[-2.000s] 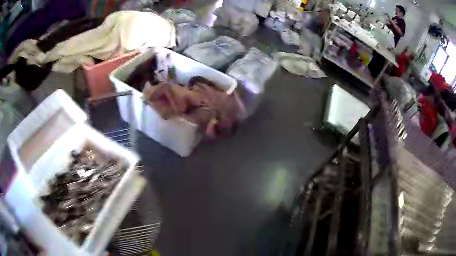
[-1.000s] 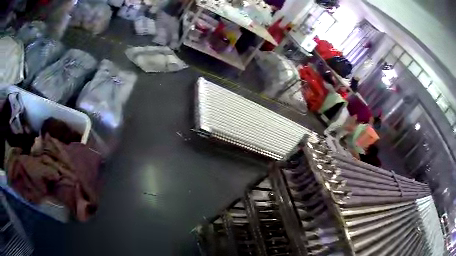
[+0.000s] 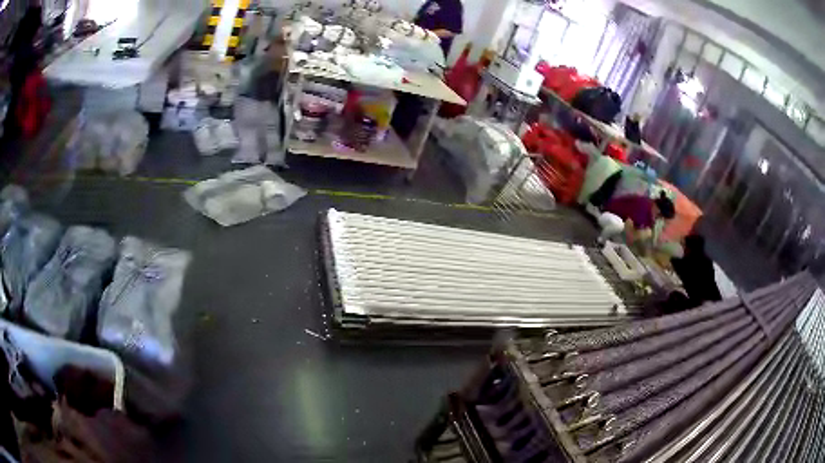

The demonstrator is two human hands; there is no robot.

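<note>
Neither of my hands is in the picture. Nearest in front, at the lower right, is a rod rack (image 3: 547,407) with long parallel rods. Brown-mauve fabric (image 3: 651,362) covers part of them as ridges, and small metal clips (image 3: 592,399) sit at its near end. Bare steel rods (image 3: 724,425) run beside it, and a pale section shows at the right edge. Beyond lies a low, flat rack covered with white fabric (image 3: 461,271) in long ridges.
A white bin (image 3: 99,354) with brown cloth stands at the lower left, cut off by the edge. Wrapped bundles (image 3: 145,294) lie behind it. A plastic-wrapped pack (image 3: 244,195) lies on the floor. A loaded table (image 3: 362,154) and a person (image 3: 441,16) are at the back; another person (image 3: 638,211) bends at the right.
The view has turned right and risen. The white bins have slid left, the clip-filled one out of view. The white-covered rack is now nearly whole in view, and the person at the right shows more clearly.
</note>
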